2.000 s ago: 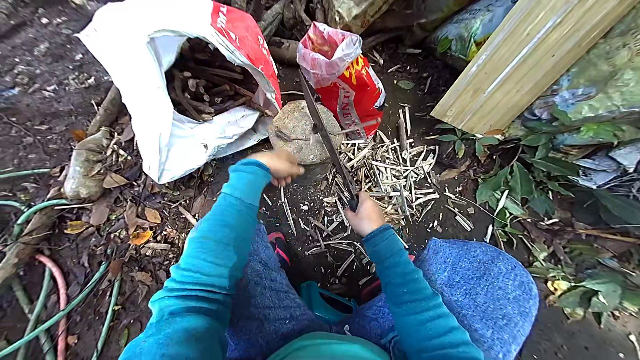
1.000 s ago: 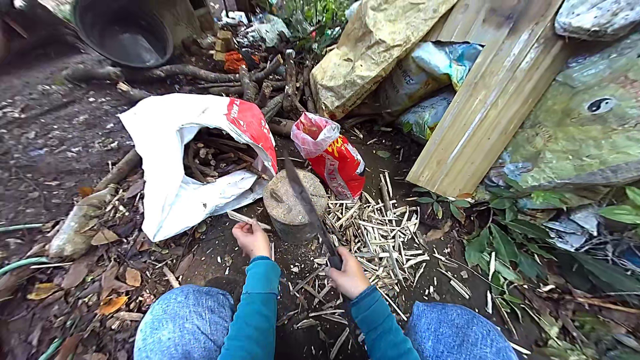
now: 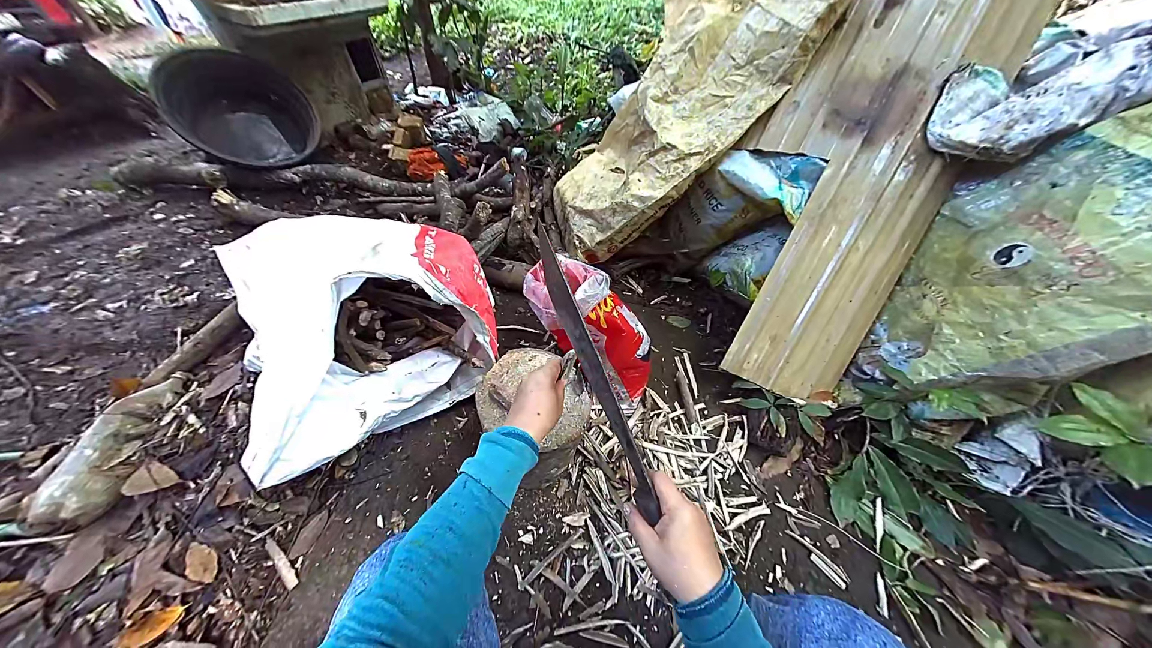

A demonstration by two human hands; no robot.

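My right hand (image 3: 675, 540) grips the handle end of a machete (image 3: 598, 360), its long dark blade pointing up and away, slanting to the left. Over the round chopping block (image 3: 513, 382) is my left hand (image 3: 538, 400), its fingers curled around a small piece of stick whose end shows near the blade. Whether the blade touches the stick I cannot tell. Split wood pieces (image 3: 666, 477) lie scattered right of the block. Behind the block stands a red plastic bag (image 3: 621, 337). A white sack (image 3: 297, 360) holding dark sticks (image 3: 387, 328) lies open at the left.
A black basin (image 3: 238, 108) leans at the back left, near several branches (image 3: 360, 180). Wooden boards (image 3: 837, 261) slope down at the right, beside yellowish sacks (image 3: 684, 117) and a plastic sheet (image 3: 1035, 261). Leafy plants (image 3: 900, 486) grow at the right, and a plastic bottle (image 3: 99, 463) lies at the left.
My left hand has moved from the near left side of the block to over its top, close to the blade. The machete remains in my right hand. The view has tilted upward.
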